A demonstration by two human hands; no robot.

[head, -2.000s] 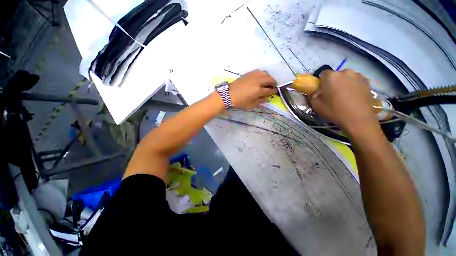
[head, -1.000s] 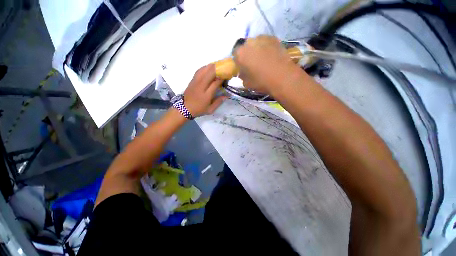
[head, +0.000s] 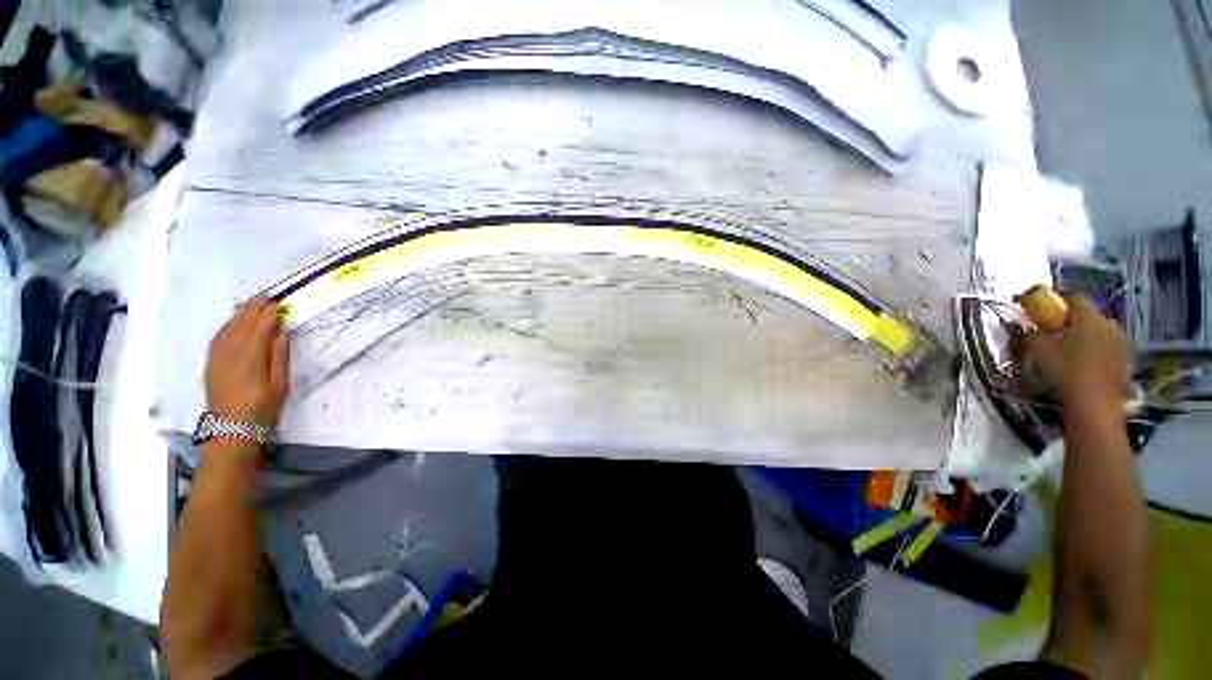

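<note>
A curved bright-yellow template (head: pixel 532 238) with black handwriting lies along a curved waistband piece (head: pixel 465 256) on the pressing table. White shows along its lower side and a dark edge along its upper side. The template's right end sticks out past the white piece. My left hand (head: pixel 249 365) rests on the left end of both, fingertips at the tip. My right hand (head: pixel 1079 356) is around the wooden handle of the steam iron (head: pixel 1000 352), which stands on the rest at the table's right edge.
A waistband stack (head: pixel 585 60) lies across the far side. A white tape roll (head: pixel 966 69) is at the far right corner. A bundle of dark strips (head: pixel 60 412) lies on the left side table, with a mixed fabric heap (head: pixel 80 160) beyond. Scraps (head: pixel 917 525) are below the right front edge.
The view has turned right and levelled. The iron has gone from the strip's left end to the rest at right, still in my right hand. The template and strip are uncovered.
</note>
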